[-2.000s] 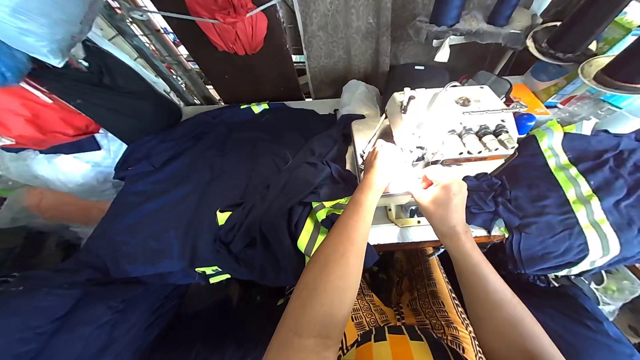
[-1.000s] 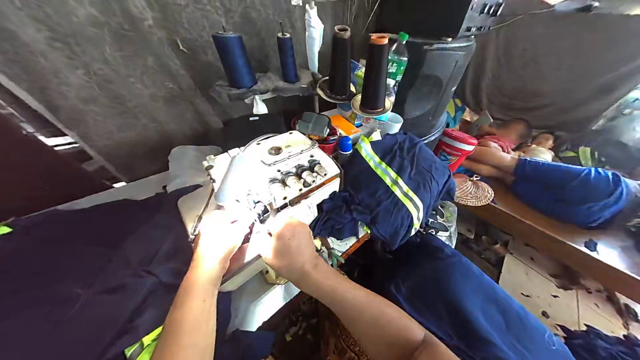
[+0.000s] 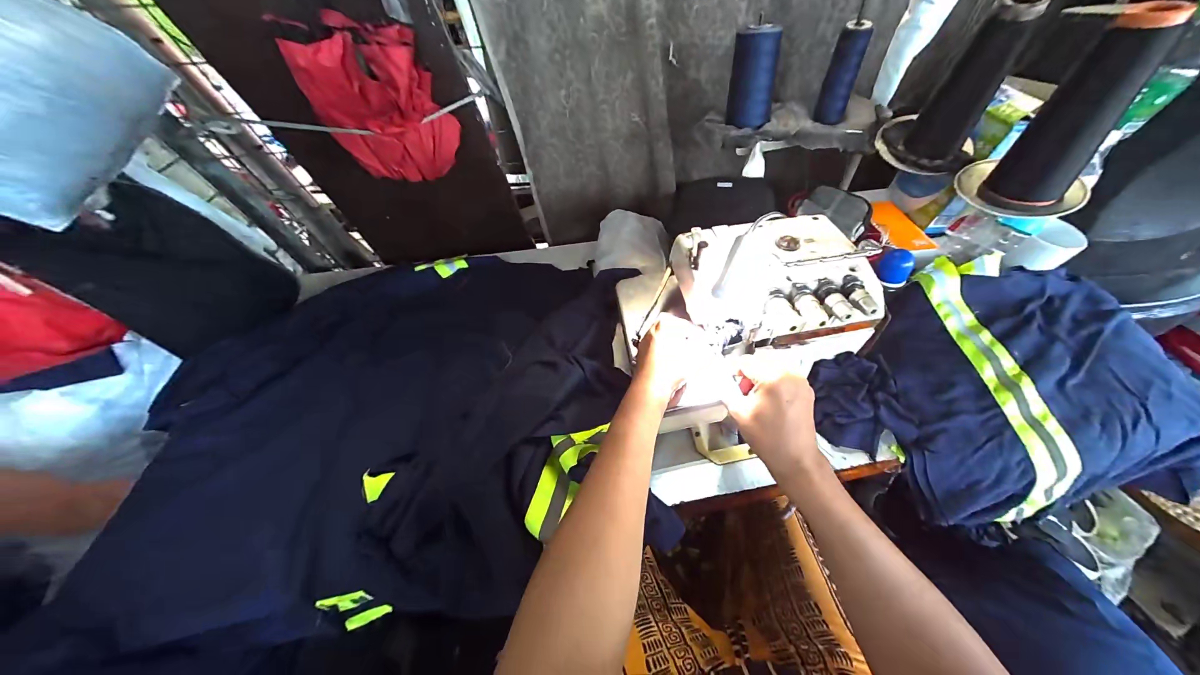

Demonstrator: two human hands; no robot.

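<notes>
A white overlock sewing machine stands on the table, its front washed out by bright light. My left hand is at the needle area, on the machine's left front. Close beside it, my right hand has its fingers curled at the front edge, with a small red spot at the fingertips. Glare hides whether either hand grips anything. Navy fabric with reflective yellow-green strips spreads to the left of the machine. A bundled navy garment with a reflective band lies to the right.
Blue thread cones stand on a rack behind the machine, with tall black cones at the right. A blue-capped container and an orange box sit behind the right garment. Red cloth hangs at the back left.
The view swung right and then back left. Both hands stay close together at the front of the machine in all frames.
</notes>
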